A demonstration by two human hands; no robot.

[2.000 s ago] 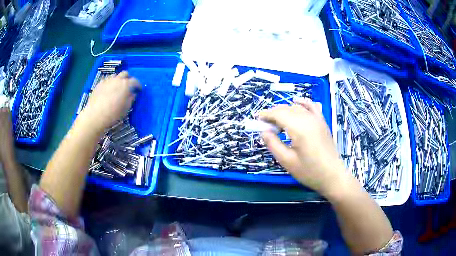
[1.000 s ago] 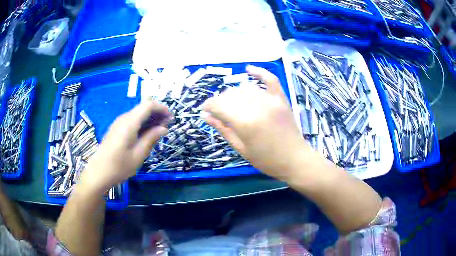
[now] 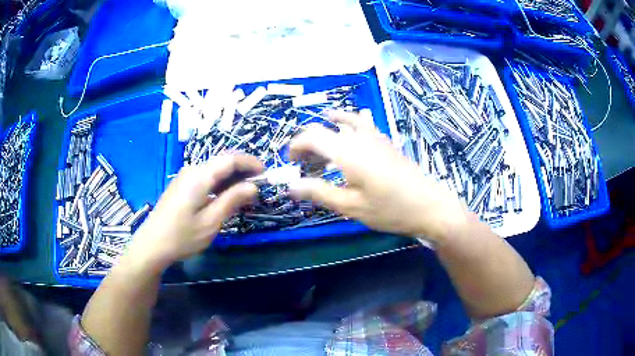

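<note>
My left hand (image 3: 209,205) and my right hand (image 3: 348,174) are close together above the centre blue tray (image 3: 292,235), fingers facing each other. A small white plastic sleeve (image 3: 284,174) shows between them, at my right fingertips. My left fingertips are at its left end, on what looks like a thin metal part; blur hides the exact contact. Thin rods (image 3: 268,128) heap in the centre tray. More white sleeves (image 3: 282,90) lie along its far edge. Metal tubes (image 3: 97,212) lie in the left blue tray (image 3: 132,101).
A white tray (image 3: 532,201) of rod-and-tube assemblies stands right of centre, with a blue tray (image 3: 604,198) beyond it. A white sheet (image 3: 271,42) lies behind. Stacked blue trays (image 3: 445,31) are at the back right. A white cord (image 3: 115,55) curves over the rear left.
My left hand has come from the left tray to the centre tray, and my right hand has met it there. The white sleeve is now between them. The view has shifted right.
</note>
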